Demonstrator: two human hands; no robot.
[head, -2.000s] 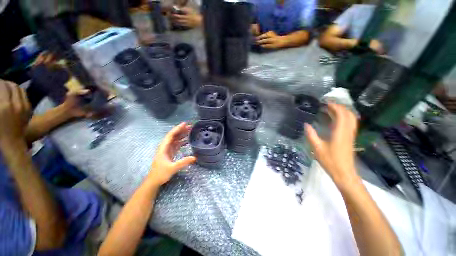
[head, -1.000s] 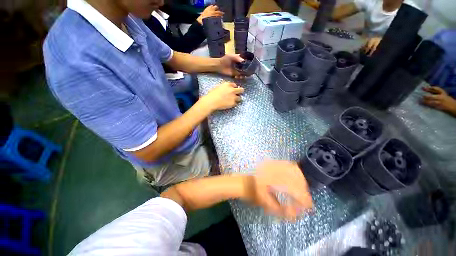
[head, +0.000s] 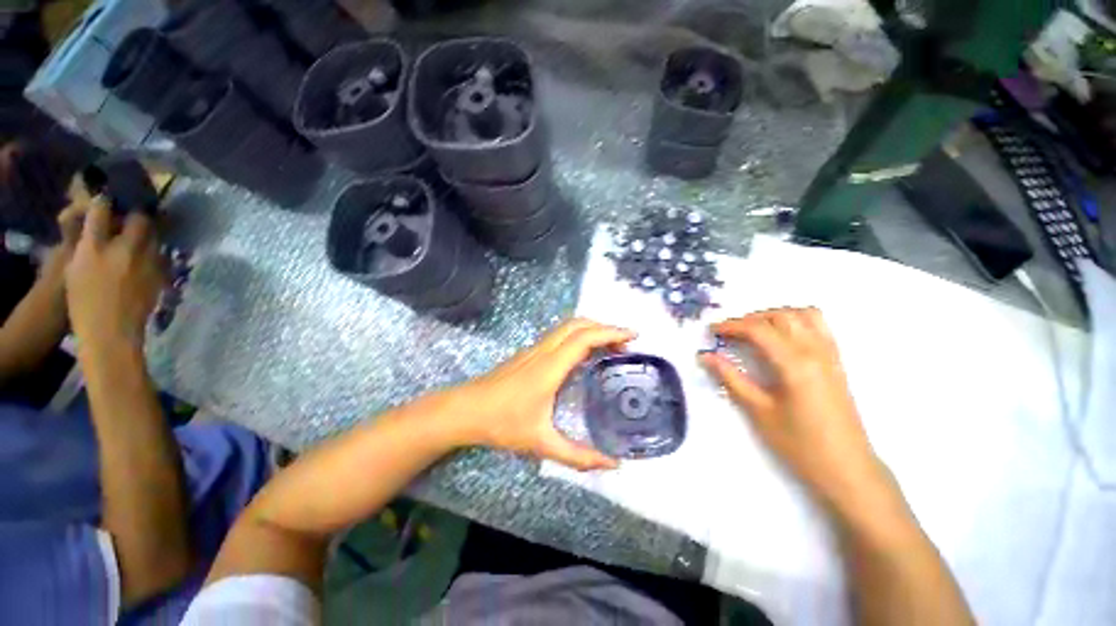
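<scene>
My left hand (head: 539, 397) holds a single black housing (head: 635, 406) by its left side over the white foam sheet (head: 955, 404). The housing's open side faces up and shows a round central boss. My right hand (head: 783, 373) is just right of the housing, not touching it, with thumb and forefinger pinched on a small insert (head: 714, 346), mostly hidden by the fingertips. A pile of inserts (head: 671, 259) with whitish dots lies beyond the housing on the foam sheet.
Stacked housings (head: 416, 239) stand left and beyond on the bubble wrap (head: 294, 330); one more short stack (head: 694, 110) stands beyond the pile. A green post (head: 893, 122), crumpled wrap (head: 838, 37), a dark flat slab (head: 967, 220) and keyboard (head: 1040, 184) are right. A neighbour's hands (head: 110, 269) work at left.
The view has swung back from the neighbour at left to the foam sheet. My left hand, empty before, now holds a housing. My right hand is back in view, pinching an insert.
</scene>
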